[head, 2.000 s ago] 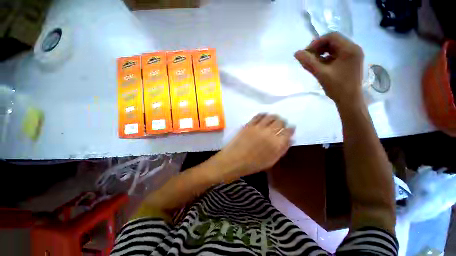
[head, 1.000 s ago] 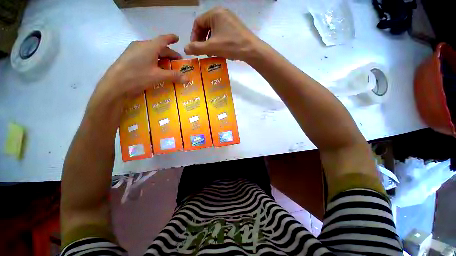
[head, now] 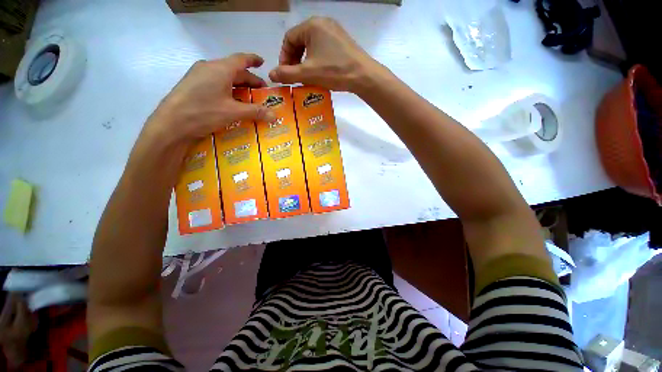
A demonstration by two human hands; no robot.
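Several orange-yellow retail boxes (head: 282,163) marked 12V lie side by side in a row on the white table. My left hand (head: 207,98) rests over the upper left of the row, its thumb on the third box and its fingers at the top edges. My right hand (head: 319,54) is at the top of the boxes, thumb and forefinger pinched together; whether a tape piece is between them is too small to tell. A clear tape strip (head: 370,138) runs over the table from the tape roll (head: 546,123), partly behind my right forearm.
A second tape roll (head: 45,67) lies at far left, above a yellow pad (head: 19,205). A crumpled clear wrapper (head: 479,36) lies at back right. An orange-red basin (head: 624,138) stands at the right edge. Brown cartons (head: 229,5) show at the back.
Since two seconds ago, both hands have come to the top of the boxes, the right from the right side and the left from the table's front edge. Over the last second they have barely moved.
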